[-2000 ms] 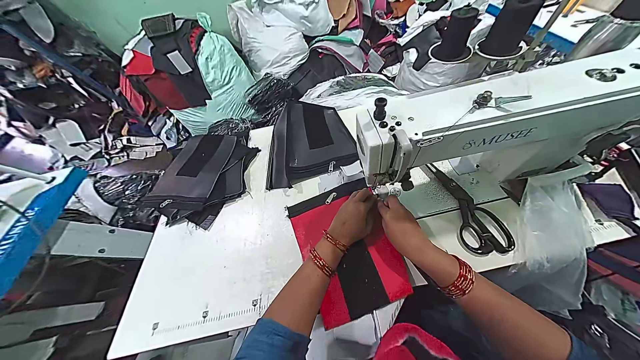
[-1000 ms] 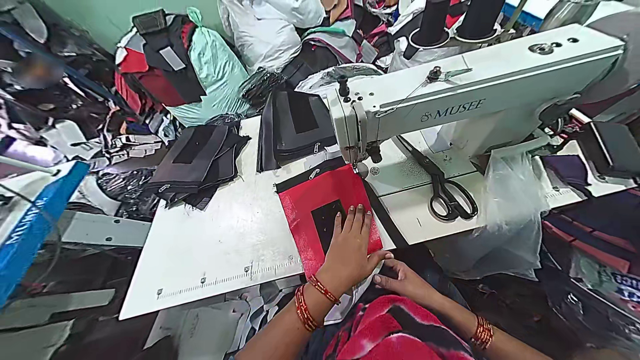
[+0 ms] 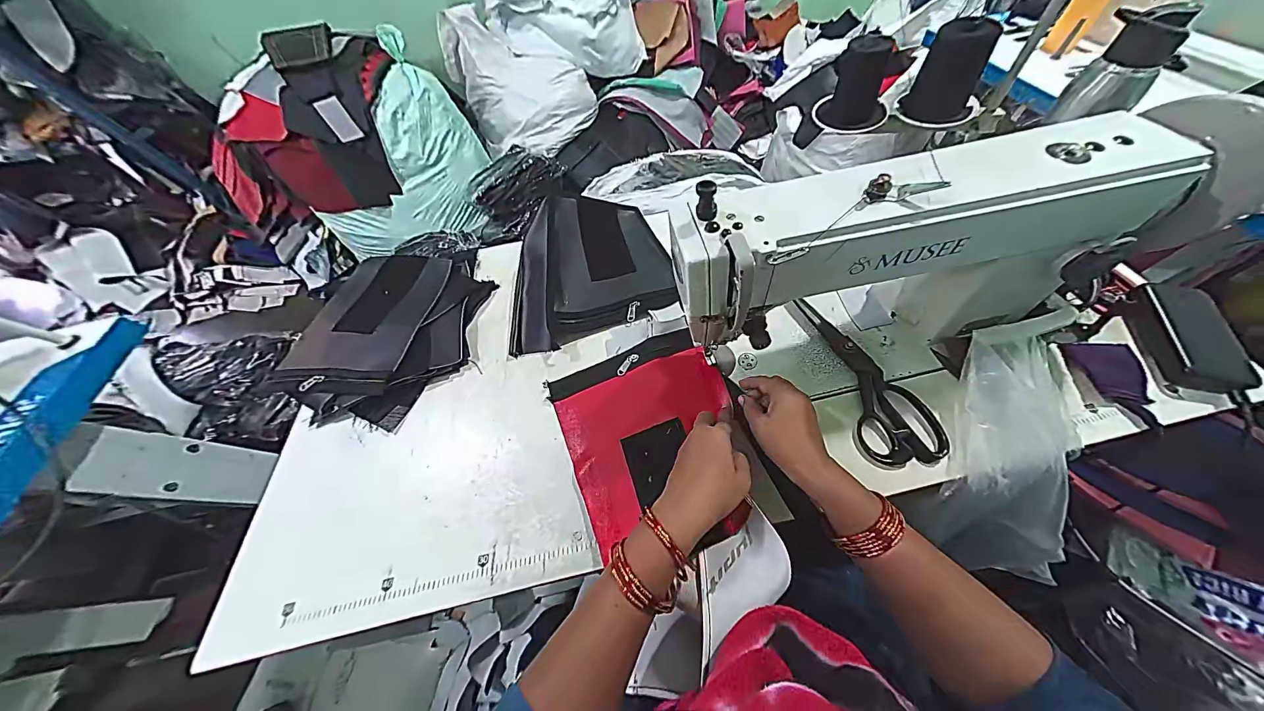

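Note:
A red fabric panel (image 3: 592,444) with a black patch and a black zipper (image 3: 632,360) along its top edge lies on the sewing machine table. Its upper right corner is at the needle area of a white Musee sewing machine (image 3: 839,237). My left hand (image 3: 706,474) rests on the panel's right side, fingers bent at the edge. My right hand (image 3: 780,420) pinches a black fabric strip (image 3: 765,454) beside that edge, just below the needle area. Black-handled scissors (image 3: 869,395) lie to the right of my right hand.
Two stacks of dark zippered panels, one at left (image 3: 365,326) and one behind (image 3: 592,267), lie on the table (image 3: 395,533). Black thread cones (image 3: 948,74) stand behind the machine. A clear plastic bag (image 3: 1017,444) hangs at the front right edge. Filled sacks (image 3: 425,148) are beyond.
My right hand has moved up from the panel's lower edge to the strip near the needle. My left hand has shifted from the patch to the panel's right edge. The panel was turned differently two seconds ago.

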